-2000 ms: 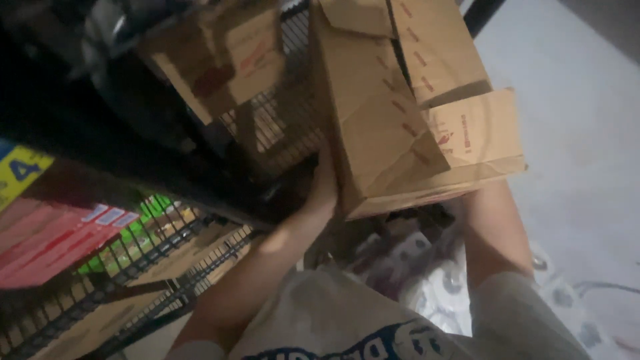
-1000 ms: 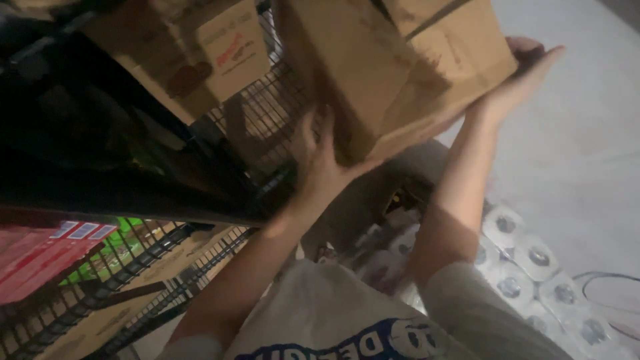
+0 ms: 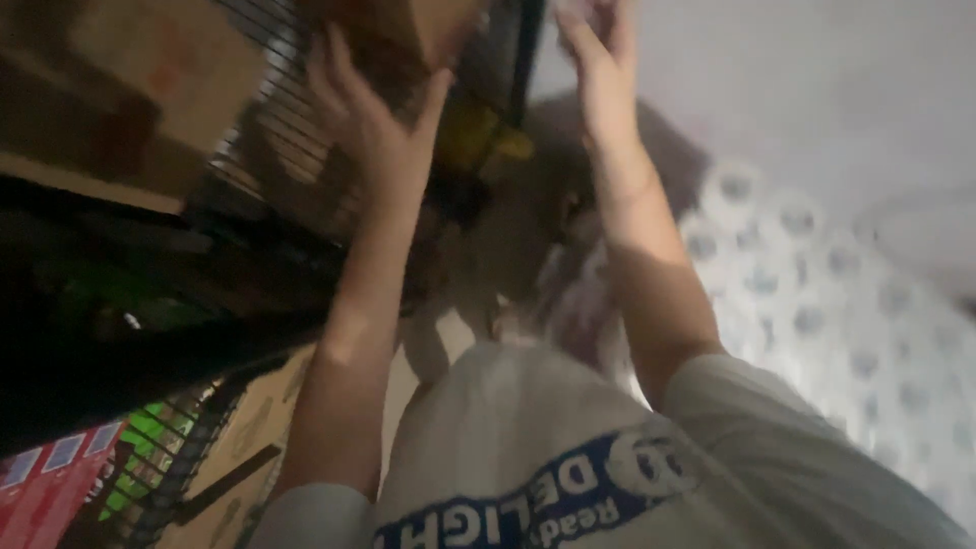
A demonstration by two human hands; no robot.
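At the top centre, a cardboard box is cut off by the frame edge and blurred. My left hand is spread under its near side, thumb and fingers apart; whether it bears any weight cannot be told. To the right of the box is my right hand, raised with its fingers partly out of view and apart from the visible part of the box. Another cardboard box with red print rests at the upper left on a black wire shelf.
Lower left, a lower wire rack holds red packaging, green packages and cardboard. Wrapped white rolls are stacked at the right. Something yellow lies beyond my left hand, beside a dark post.
The open-flapped cardboard box between my hands has moved up and left, mostly out of view. My right hand has come off it. The view has shifted.
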